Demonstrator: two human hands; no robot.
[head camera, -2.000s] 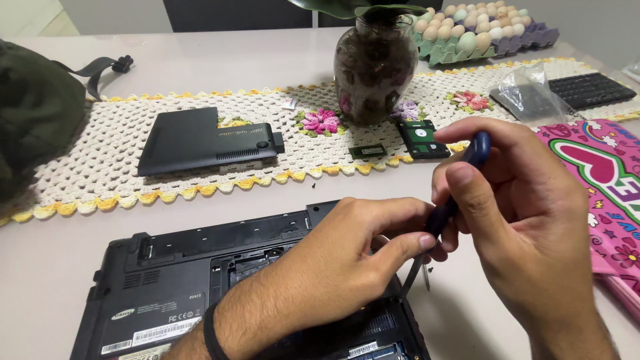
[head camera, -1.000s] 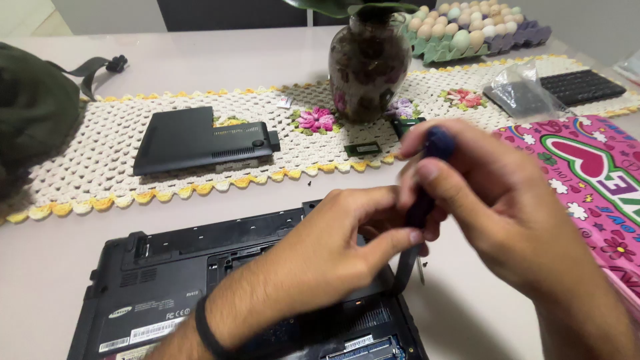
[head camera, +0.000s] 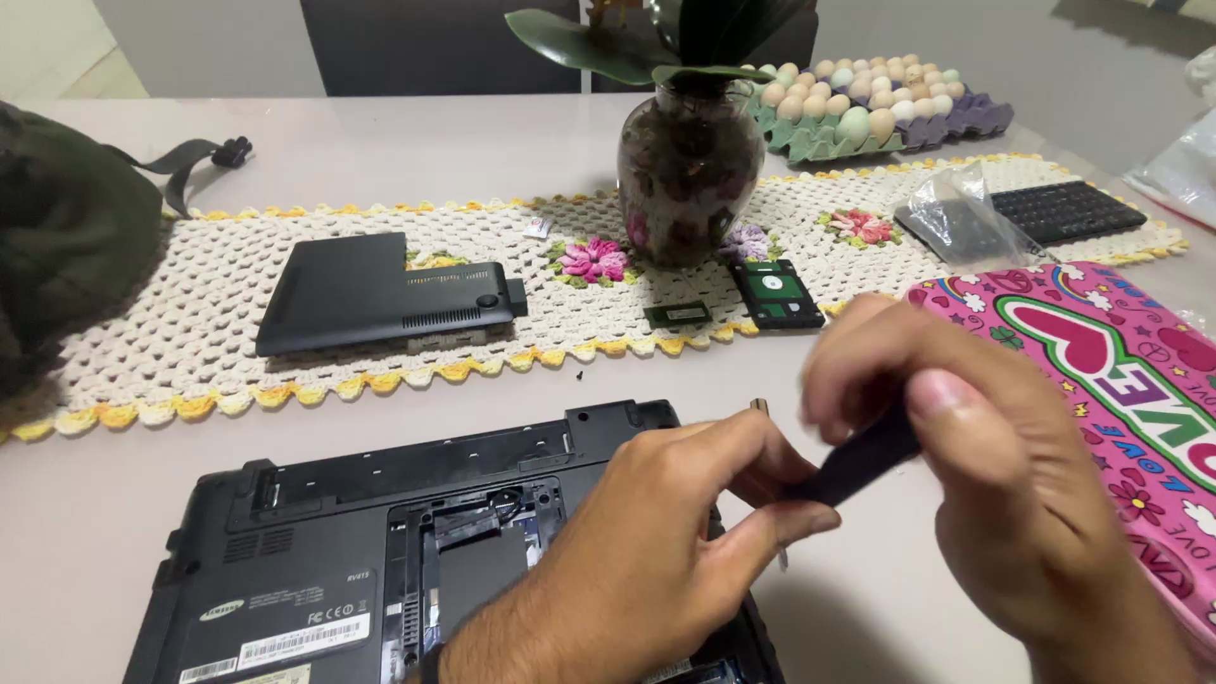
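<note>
An upturned black Samsung laptop (head camera: 313, 532) lies on the table with its inner bay exposed. Over its right side, my left hand (head camera: 684, 513) pinches the lower part of a dark-handled tool, probably a screwdriver (head camera: 864, 456). The handle's upper end is in my right hand (head camera: 978, 427), thumb and fingers around it. The tool is tilted, and my left fingers hide its tip. Behind the laptop, on a crocheted runner, rest a black laptop cover panel (head camera: 380, 294), a small green memory module (head camera: 676, 313) and a hard drive (head camera: 774, 293).
A glass vase (head camera: 691, 180) with a plant stands on the runner (head camera: 171, 313). Egg trays (head camera: 836, 142), a black keyboard (head camera: 1069, 211) and a pink patterned case (head camera: 1064, 351) are at the right. A dark green bag (head camera: 76, 247) sits far left; a tiny screw (head camera: 579, 376) lies behind the laptop.
The tool has gone from steeply upright to a lower slant, its handle end now pointing right. My right hand has moved down and right with it, and my left hand still pinches the lower part.
</note>
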